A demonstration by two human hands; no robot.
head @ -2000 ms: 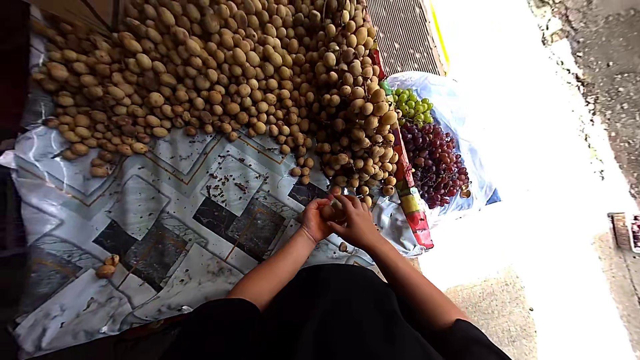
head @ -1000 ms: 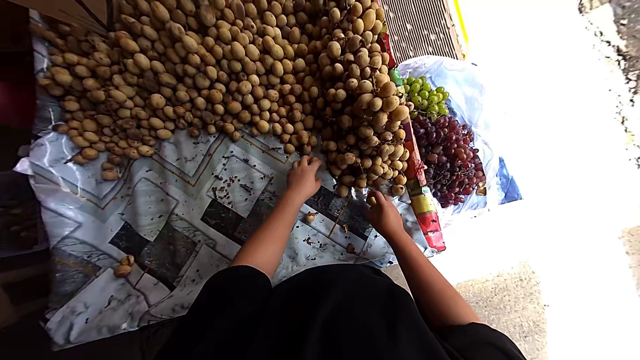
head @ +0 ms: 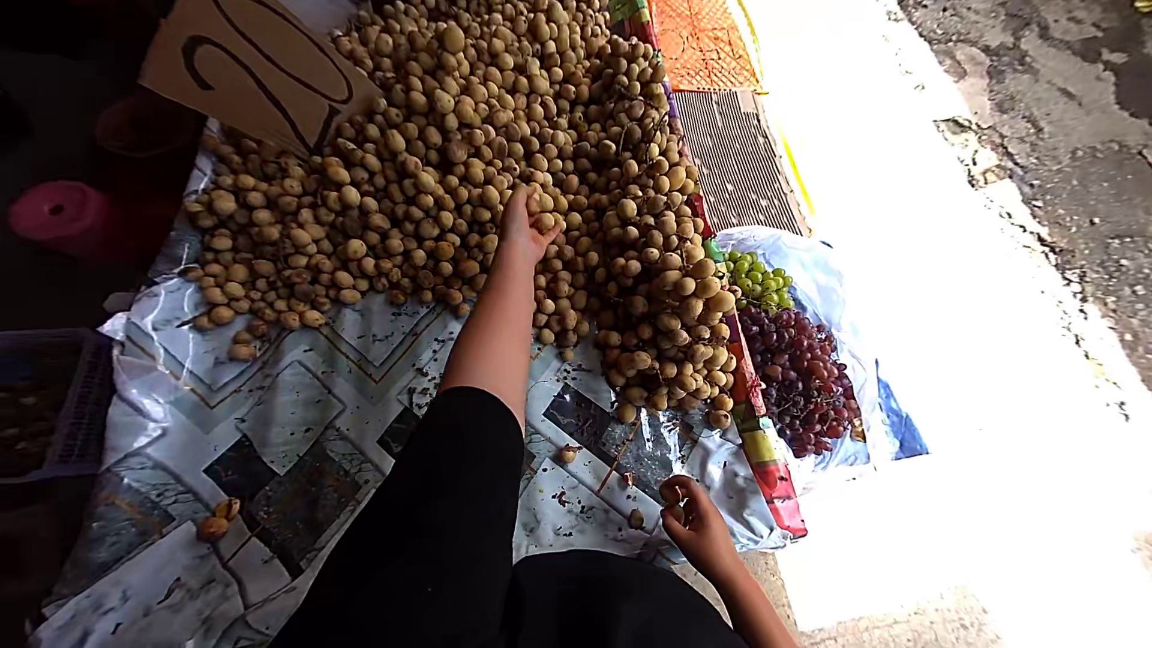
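My left hand (head: 529, 225) reaches into a wide heap of small round tan fruits (head: 396, 189), which look like longkong or langsat. Its fingers touch fruits there; whether they grip one is hidden. Close to the near edge of the cloth, my right hand (head: 695, 522) is curled, with what seems a small brownish fruit partly seen between its fingers. Bunches of the same fruit (head: 670, 306) on stems are piled along the right side. A loose small fruit (head: 568, 454), a thin stem (head: 621, 454) and dark crumbs lie on the patterned plastic cloth (head: 297, 405).
Green grapes (head: 760, 281) and red grapes (head: 801, 382) sit in clear plastic beyond the red and green border strip (head: 778, 495). A cardboard sign (head: 256, 67) with writing stands at the back left. A plastic basket (head: 81, 405) is at the left edge. Opened fruit pieces (head: 216, 522) lie nearer me.
My left hand has moved forward from the near edge of the heap into its middle. My hands were together two seconds ago and are now far apart. The view has shifted to show the sign.
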